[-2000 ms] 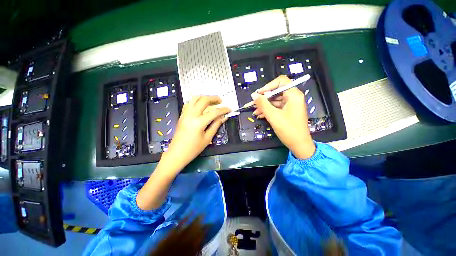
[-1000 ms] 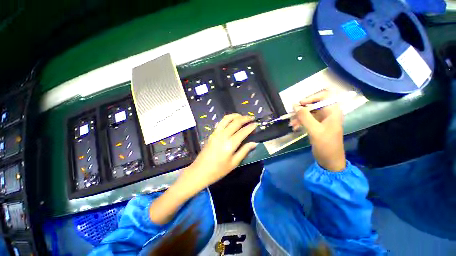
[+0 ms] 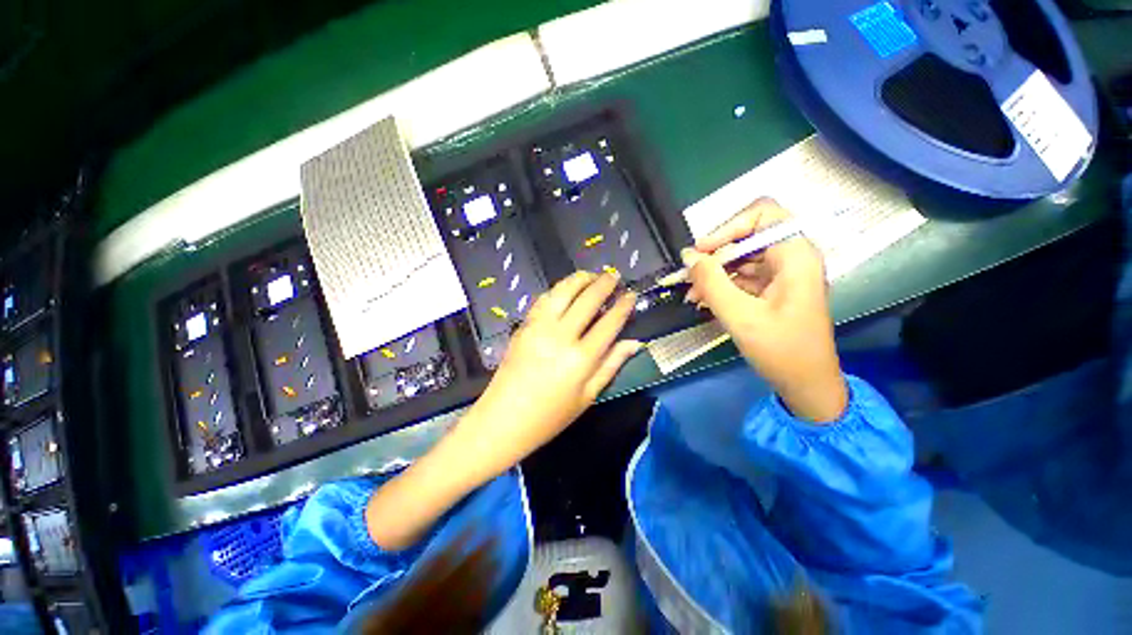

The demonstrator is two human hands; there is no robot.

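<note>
My right hand (image 3: pixel 772 298) holds pale tweezers (image 3: pixel 745 248) like a pen. Their dark tip is at the lower end of the rightmost phone mid-frame (image 3: pixel 596 230). My left hand (image 3: pixel 559 360) rests on the tray's lower edge, fingertips on the lower part of the same frame, close to the tweezer tip. I cannot tell whether a small piece is at the tip. The black foam tray (image 3: pixel 248 459) holds several frames side by side. A pale sticker sheet (image 3: pixel 379 242) with fine rows lies across the middle frame.
A second pale sheet (image 3: pixel 832 205) lies on the green mat right of the tray, partly under a large blue reel (image 3: pixel 857 99). Another black tray with frames (image 3: pixel 50 459) stands at the far left. A white rail (image 3: pixel 472 93) runs behind the tray.
The view has shifted right. Both hands have moved from the sheet's lower edge to the rightmost frame's lower end. Since the middle frame, the tweezers have shifted only slightly.
</note>
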